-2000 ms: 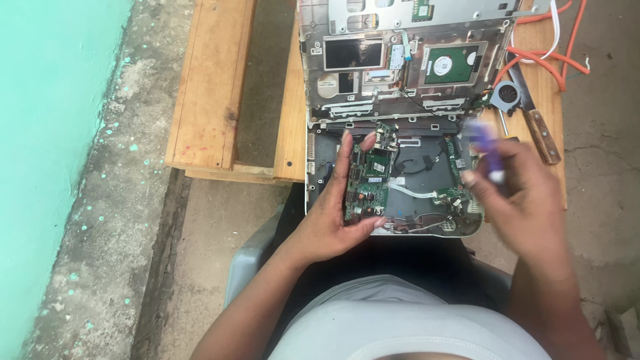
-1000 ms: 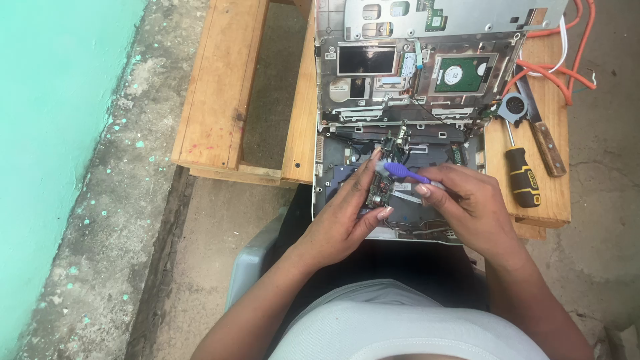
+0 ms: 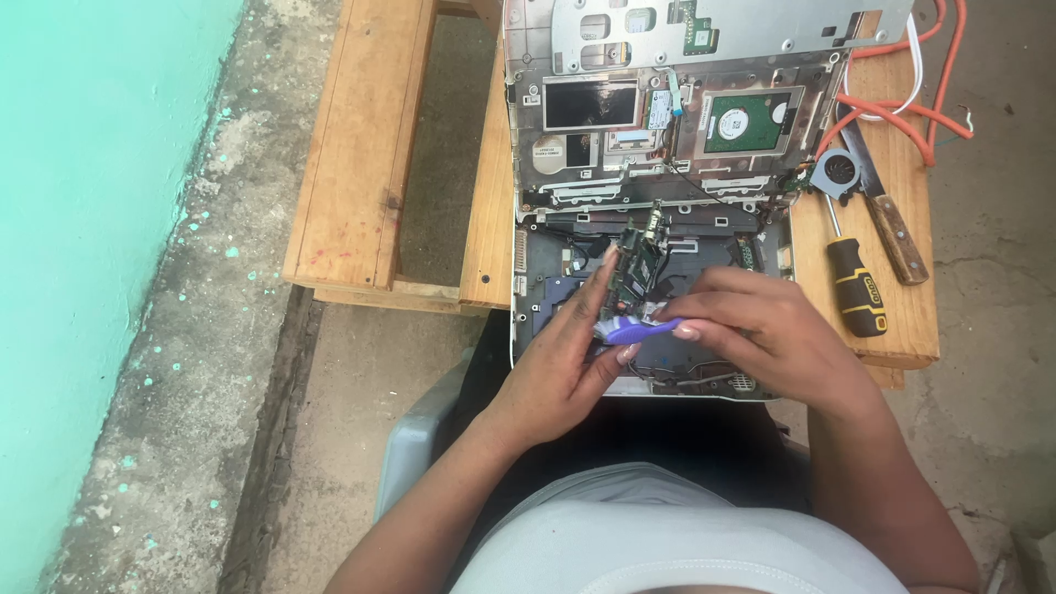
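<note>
An opened laptop case (image 3: 577,194) lies before me, its inner parts exposed. My left hand (image 3: 557,371) holds a green circuit board (image 3: 637,268) tilted up on its edge above the lower shell. Between finger and thumb of my right hand (image 3: 751,330) is a purple toothbrush (image 3: 639,331), its pale bristles at the board's lower edge, close to my left fingers. The hidden side of the board cannot be seen. A hard drive (image 3: 747,124) sits in the upper part of the case.
On the wooden bench (image 3: 903,330) at the right lie a black and yellow screwdriver (image 3: 860,289), a wooden-handled knife (image 3: 898,239), a small cooling fan (image 3: 838,172) and orange cable (image 3: 895,107). Another wooden bench (image 3: 355,148) stands left, beside a concrete ledge (image 3: 165,330).
My right hand has brought the toothbrush from the right side of the case to the board. The board, flatter two seconds ago, is now tilted up in my left hand.
</note>
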